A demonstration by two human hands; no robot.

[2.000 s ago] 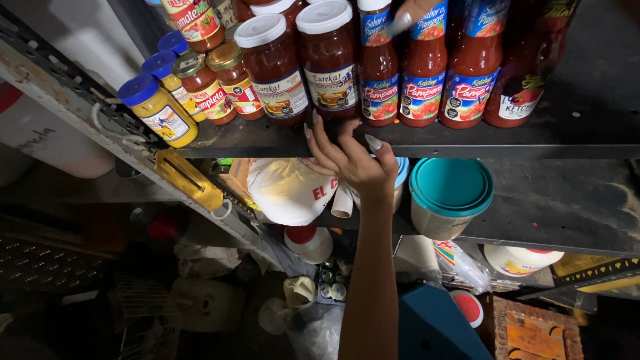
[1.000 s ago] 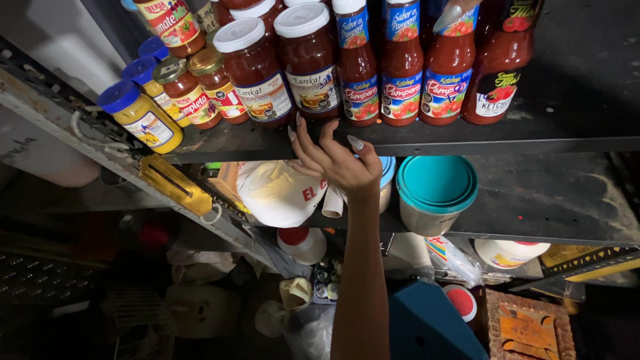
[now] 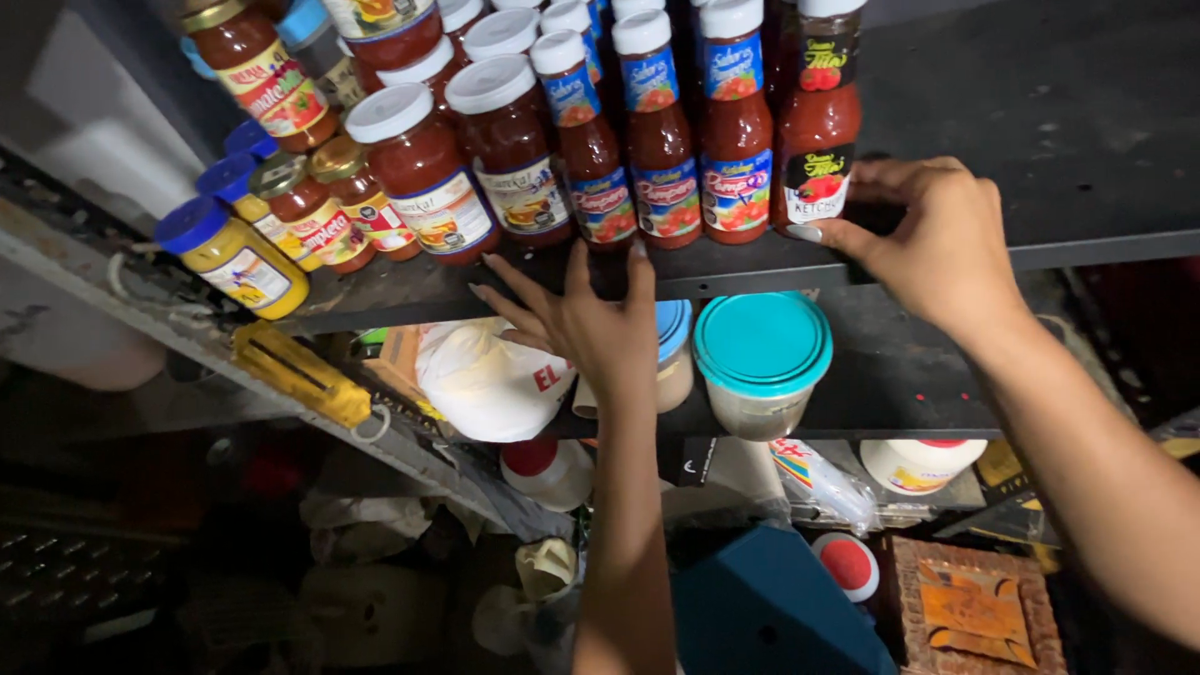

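On the black metal shelf stand several glass ketchup bottles (image 3: pixel 667 178) with white caps and blue neck labels. At the right end of their row is a ketchup bottle with a black label (image 3: pixel 817 141); my right hand (image 3: pixel 928 234) has thumb and fingers around its base. My left hand (image 3: pixel 595 319) is at the shelf's front edge with fingers spread, fingertips close to the bases of a blue-label bottle and a white-lidded jar of red sauce (image 3: pixel 518 150). Another such jar (image 3: pixel 427 178) stands to the left.
Yellow jars with blue lids (image 3: pixel 232 258) and small sauce jars (image 3: pixel 323 216) fill the left end. The shelf's front edge (image 3: pixel 731 281) runs under them. On the shelf below are a teal-lidded tub (image 3: pixel 764 352) and a white plastic bag (image 3: pixel 487 380). A slanting metal upright (image 3: pixel 281 366) stands at left.
My right hand has come down from the bottle tops to the base of the black-label bottle, which now stands upright at the row's end. My left hand stays by the shelf edge, fingers more spread.
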